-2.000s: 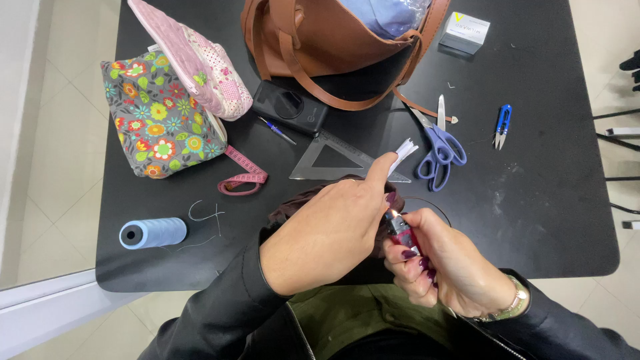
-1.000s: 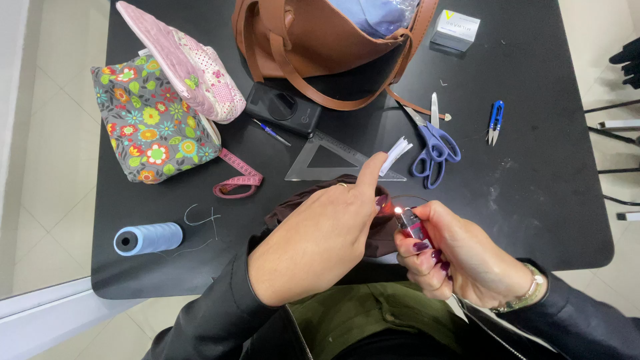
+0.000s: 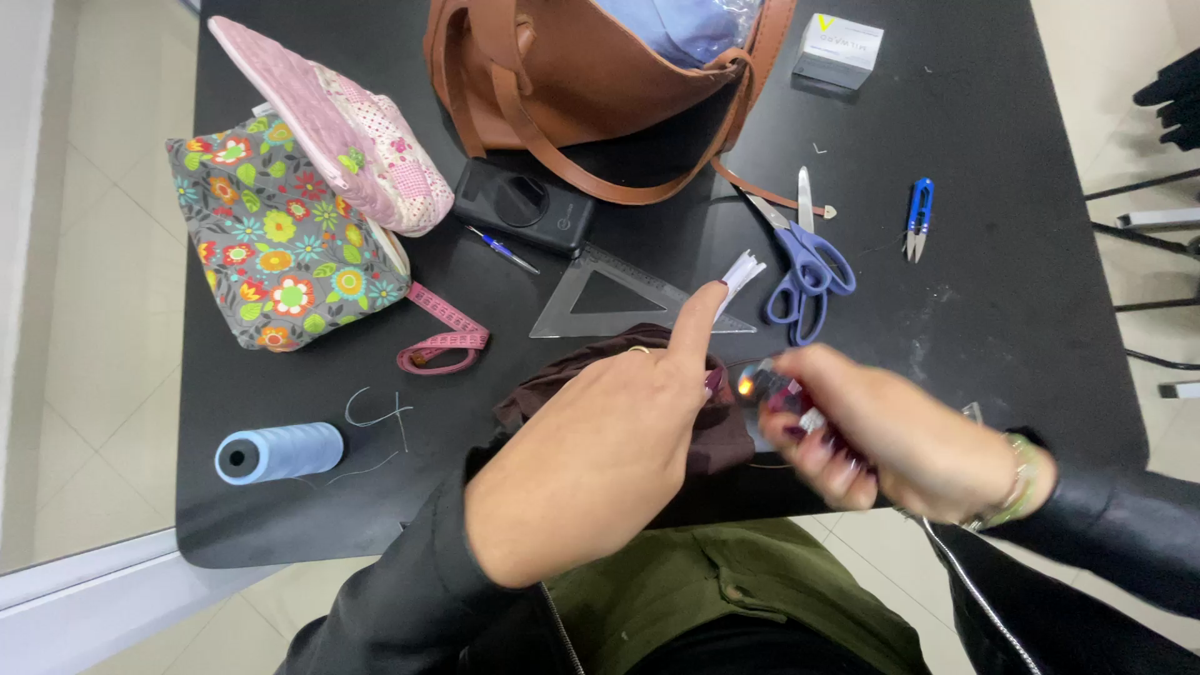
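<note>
My right hand (image 3: 853, 427) grips a cigarette lighter (image 3: 787, 403), blurred by motion, with a small flame at its tip. To the left of the flame, my left hand (image 3: 605, 441) pinches dark brown fabric (image 3: 727, 436), which lies partly hidden under that hand at the table edge. A small white strip or bundle (image 3: 741, 281) sticks out past the left index finger; how it is held is hidden. Just beyond the hands lie a clear set square (image 3: 600, 319) and purple-handled scissors (image 3: 806, 277).
Around the black table (image 3: 994, 375) are blue thread snips (image 3: 919, 220), a white box (image 3: 837, 52), a brown bag (image 3: 581, 94), a black device (image 3: 525, 206), a pen (image 3: 503, 250), a pink tape measure (image 3: 450, 328), a floral pouch (image 3: 281, 234), a pink quilted pouch (image 3: 356, 141) and a light blue thread spool (image 3: 281, 452).
A flame appeared at the lighter between the first and second views. My right hand with the burning lighter has since moved slightly away from my left hand, which keeps its pinch on the fabric.
</note>
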